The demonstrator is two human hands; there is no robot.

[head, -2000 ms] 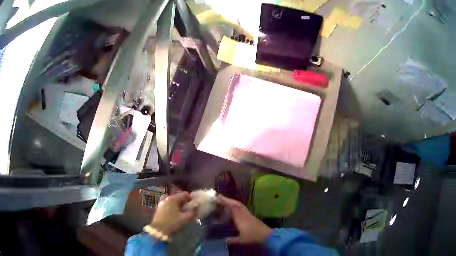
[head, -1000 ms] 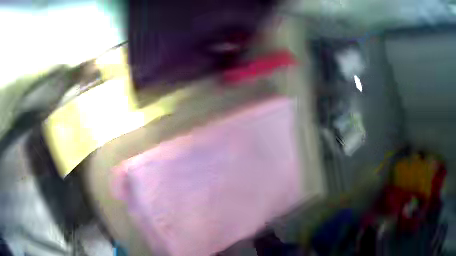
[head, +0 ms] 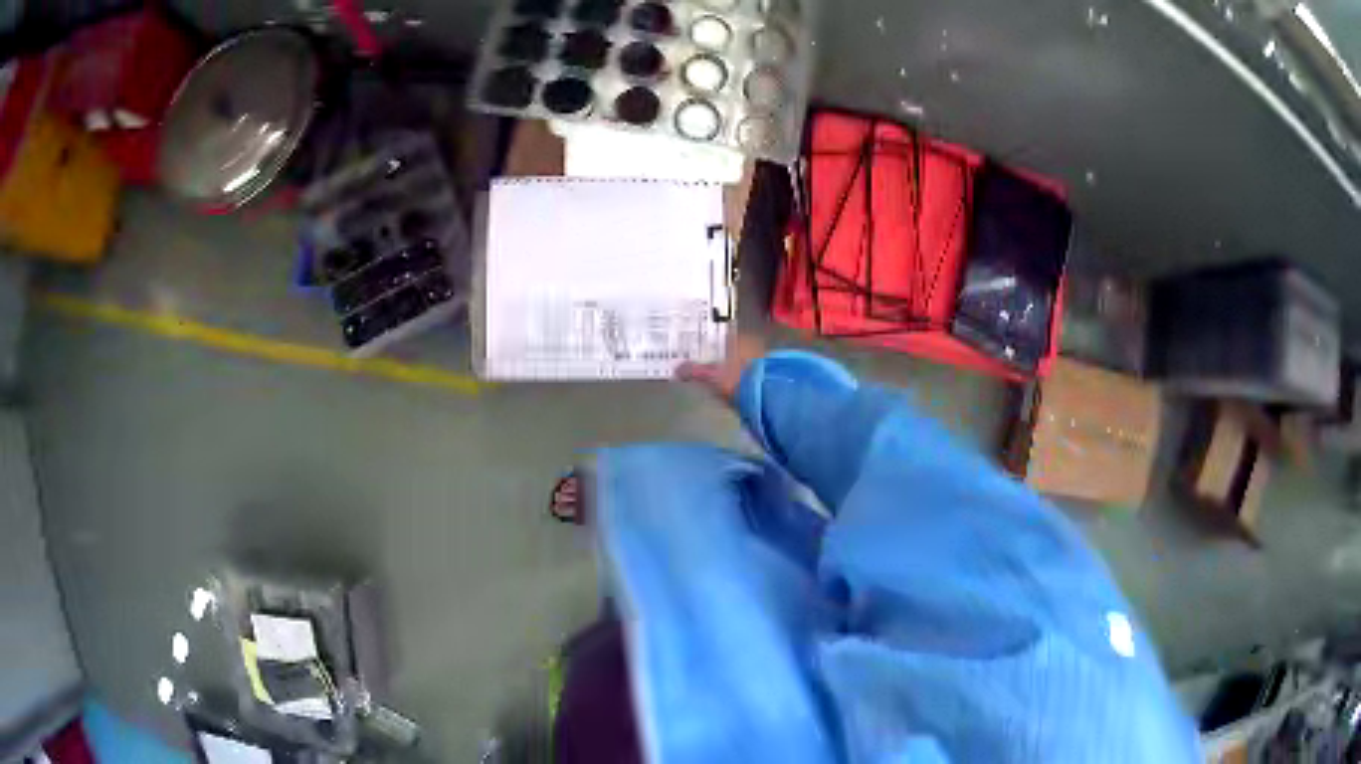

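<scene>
A clipboard with white printed forms (head: 597, 269) shows at upper centre, its dark clip on the right edge. My right hand (head: 717, 369) is at its lower right corner with the fingers over the edge, gripping it. Brown cardboard shows behind the board; I cannot tell if the board rests on it. My blue right sleeve (head: 955, 552) fills the lower right. My left hand is not in view.
A blister tray (head: 642, 67) with round pockets lies beyond the clipboard. A red crate (head: 881, 224) with dark straps and a carton (head: 1094, 430) are to the right. Stacked dark trays (head: 388, 254) and a round lid-like item (head: 239, 117) are left. A yellow line (head: 269, 346) crosses the floor.
The view has swung from the stand with pink sheets to a floor area with trays and crates. My right hand now holds the clipboard; earlier both hands were around a small whitish item.
</scene>
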